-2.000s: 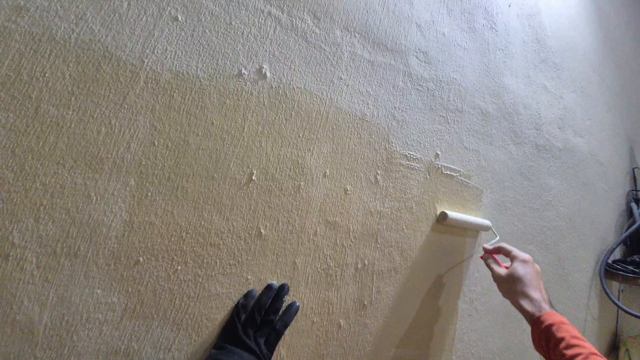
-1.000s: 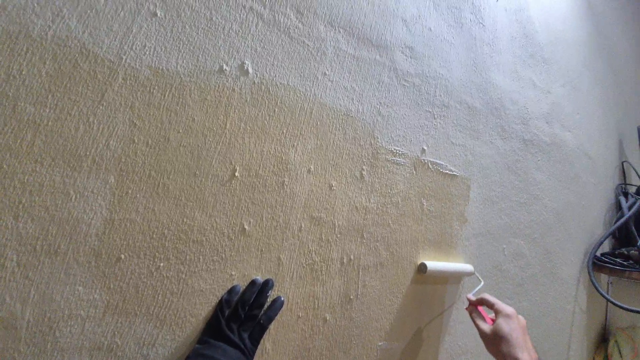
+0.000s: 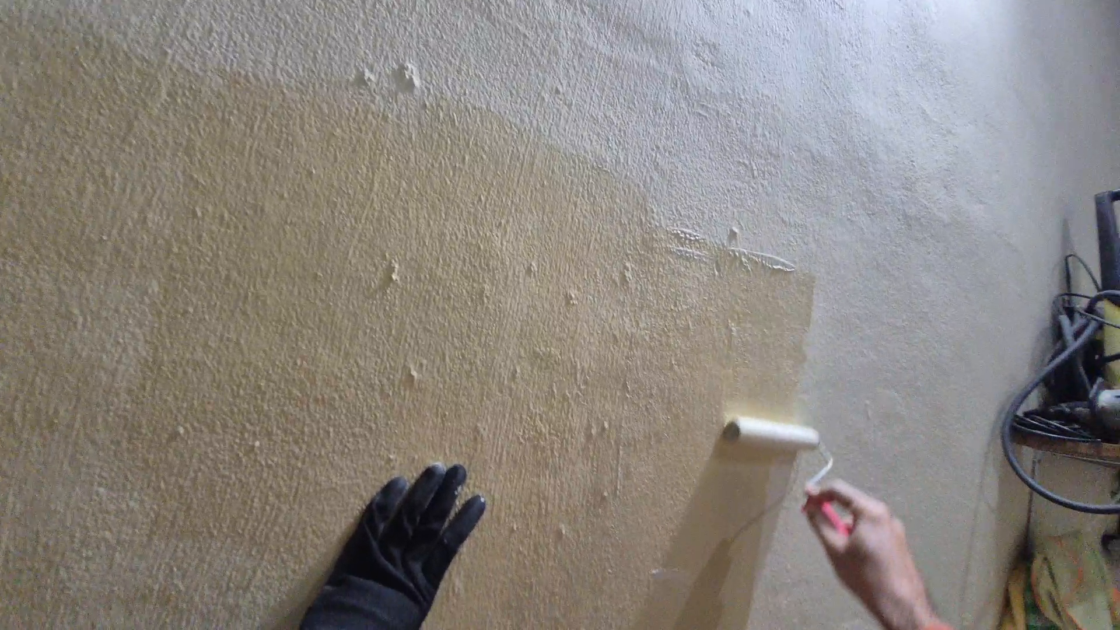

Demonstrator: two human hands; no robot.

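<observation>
My right hand [image 3: 862, 547], bare below an orange sleeve edge, grips the pink-red handle of a small paint roller [image 3: 774, 434]. The white roller sleeve lies level against the rough plaster wall [image 3: 525, 367], its shadow falling below. Pale whitish paint covers the wall above and to the right, while the middle and left are tan. Ridges of thick paint [image 3: 757, 258] stand above the roller near the edge between the two tones. In a black glove, my left hand [image 3: 411, 538] is at the wall at lower centre, fingers apart, holding nothing.
At the right edge, a wooden shelf [image 3: 1072, 448] holds black cables [image 3: 1050, 427] and what look like power tools. A thick cable loop [image 3: 1011, 429] hangs over its front. Below is a greenish cloth or bag [image 3: 1063, 582] with yellow parts.
From two seconds ago to one second ago, my right hand and the roller moved down the wall; now they are slightly higher again. My gloved left hand stays at the lower wall.
</observation>
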